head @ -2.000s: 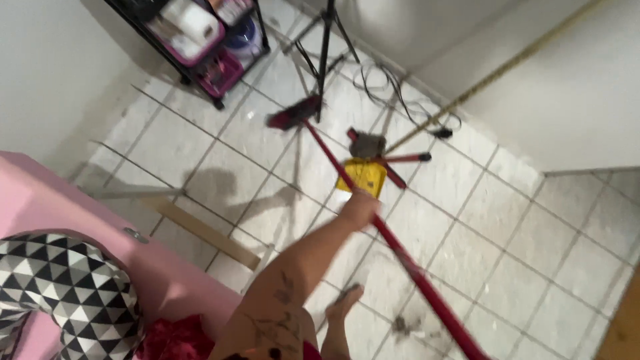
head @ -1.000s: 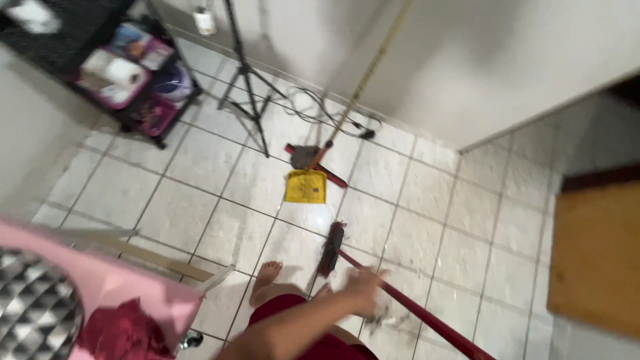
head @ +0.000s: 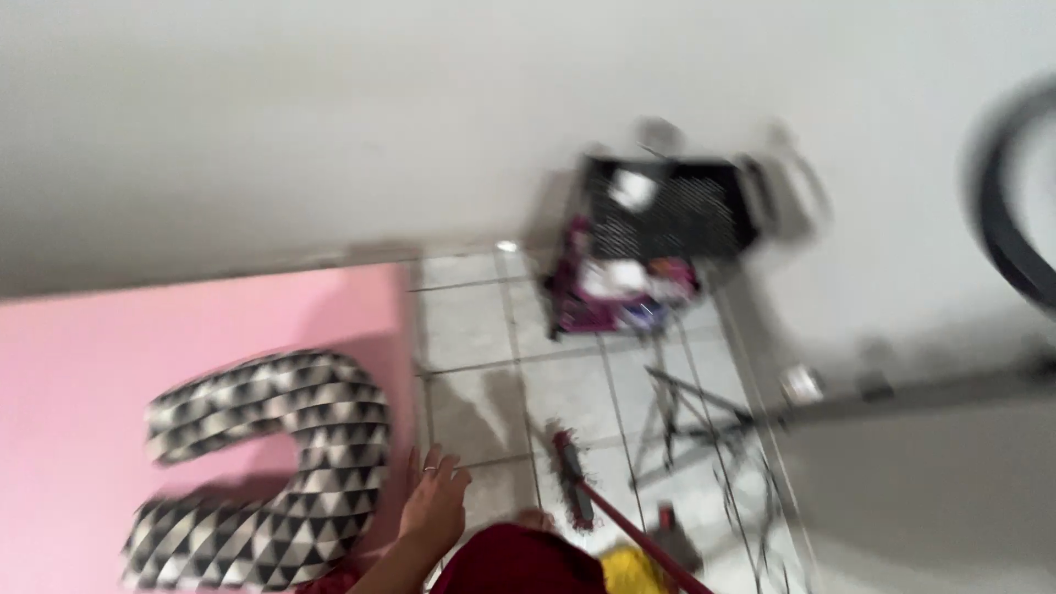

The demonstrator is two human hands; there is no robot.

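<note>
My left hand point(head: 436, 499), with a ring on one finger, reaches over the edge of a pink-covered bed or table point(head: 346, 309), its fingers apart and nothing in them. Beside it on the pink surface lies a curved cushion point(head: 330, 445) with black, grey and white triangles. A push broom point(head: 573, 478) with reddish bristles rests on the tiled floor, its red handle running off the bottom edge. My right hand is out of view, so its hold on the handle cannot be seen. Part of a yellow dustpan point(head: 631, 569) shows at the bottom.
A black-topped cart point(head: 668, 210) with purple trays stands in the wall corner. Right of it are a black tripod point(head: 701, 412), cables point(head: 767, 511) on the floor and part of a ring-shaped black object point(head: 1006, 198). The picture is blurred.
The view has swung left toward the pink surface and the cart. My left hand has come into view beside the cushion. The hand seen at the broom handle earlier is now out of view.
</note>
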